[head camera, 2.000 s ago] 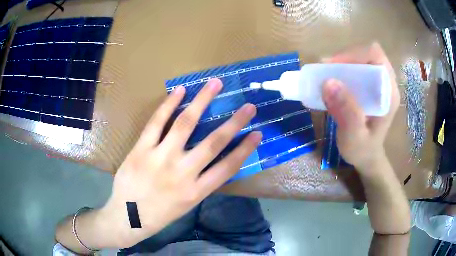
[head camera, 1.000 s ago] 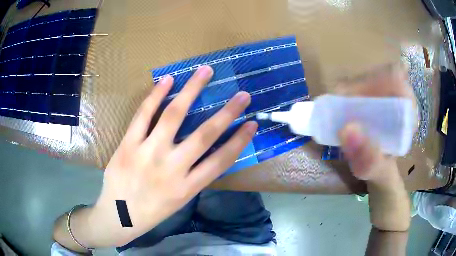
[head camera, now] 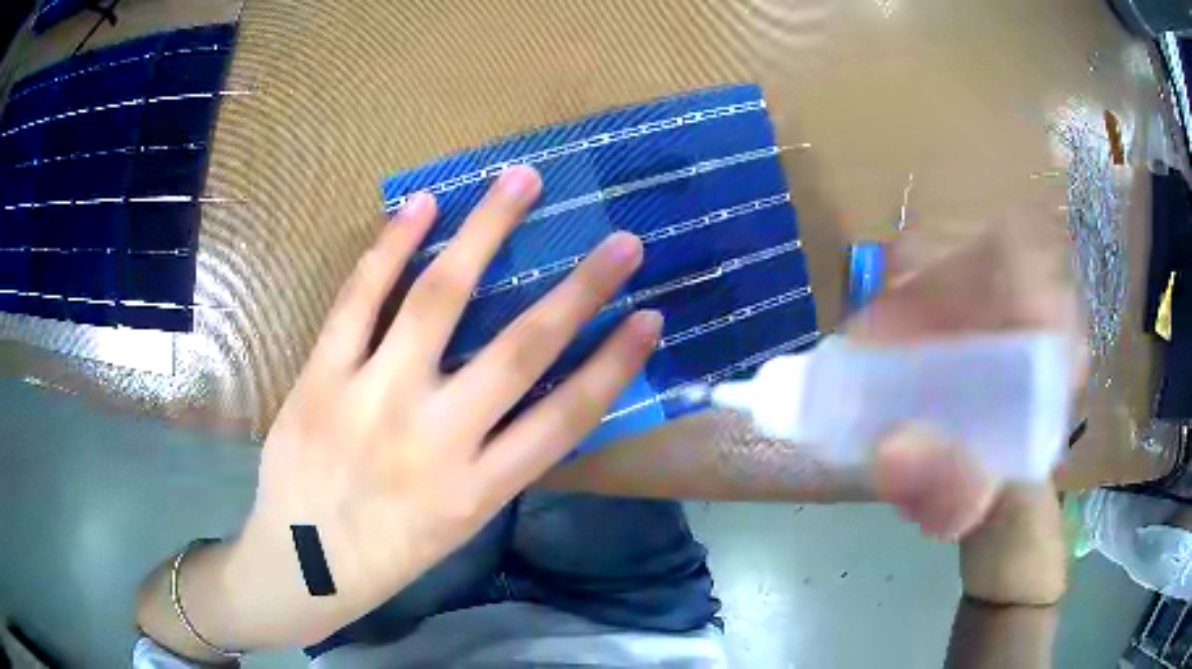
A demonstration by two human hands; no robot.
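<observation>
The joined solar cells (head camera: 706, 216), blue with pale dashed busbars, lie on the brown table in front of me. My left hand (head camera: 445, 353) rests flat on their left part, fingers spread, covering that area. My right hand (head camera: 974, 392), blurred, is closed around a white squeeze bottle (head camera: 941, 399) lying sideways. The bottle's nozzle points left, at the lower edge of the cells near their lowest busbar; whether it touches cannot be told. A narrow blue cell strip (head camera: 867, 272) lies right of the cells, partly hidden by my right hand.
Large dark joined panels (head camera: 111, 183) lie at the left on pale backing. A pile of loose silvery ribbons (head camera: 1092, 235) is at the right. A black object with a yellow label (head camera: 1167, 307) is at the far right edge. The table (head camera: 392, 65) curves at its front edge above my lap.
The bottle has moved down from the upper busbars to the lower edge of the cells. The cells and my left hand appear slightly further left and up. The strip's upper end now shows.
</observation>
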